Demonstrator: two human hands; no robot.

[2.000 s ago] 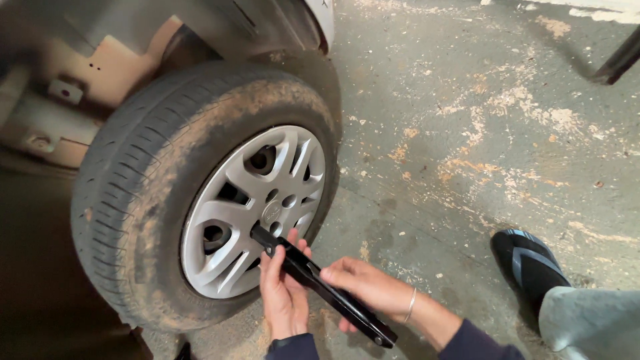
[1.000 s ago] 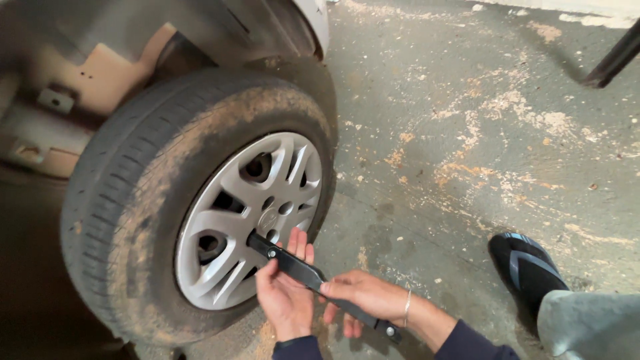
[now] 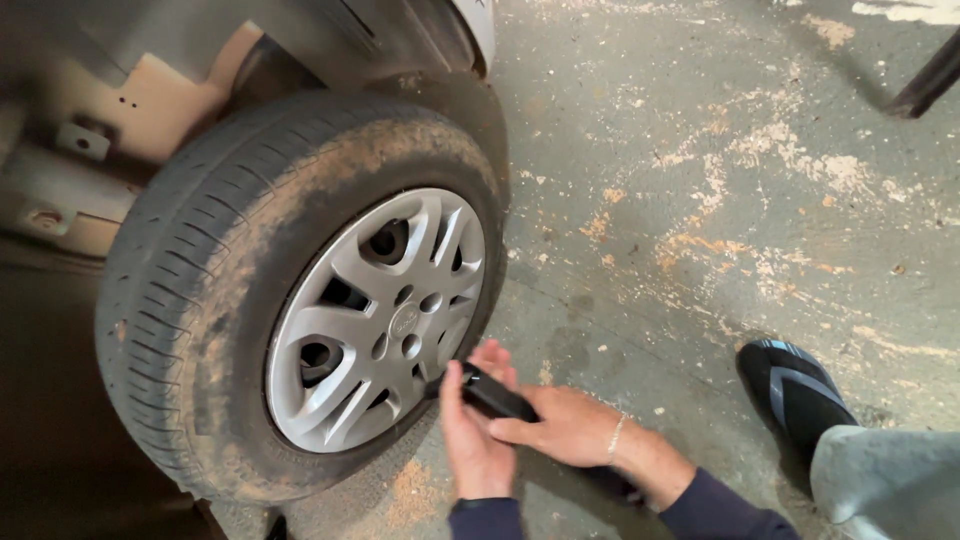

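A long black tool [image 3: 501, 397], blurred in part, lies across my left hand [image 3: 480, 427], whose fingers are spread under and beside it. My right hand [image 3: 574, 424], with a thin bracelet at the wrist, grips its shaft; the far end passes behind that wrist. The tool's near tip is by the lower right rim of a silver wheel cover [image 3: 352, 315]; whether they touch cannot be told. The cover sits on a car wheel with a dirt-stained tire [image 3: 240, 195], which stands in the wheel arch.
Car bodywork [image 3: 420, 30] and underbody metal [image 3: 161, 112] are around the tire. The concrete floor [image 3: 675, 247] has worn paint patches. A foot in a black shoe [image 3: 795, 390] is at the right. A dark bar [image 3: 926, 82] shows at the upper right.
The tool's tip was at the wheel cover's centre and is now near its lower right rim. Both hands have moved with the tool, which is angled differently.
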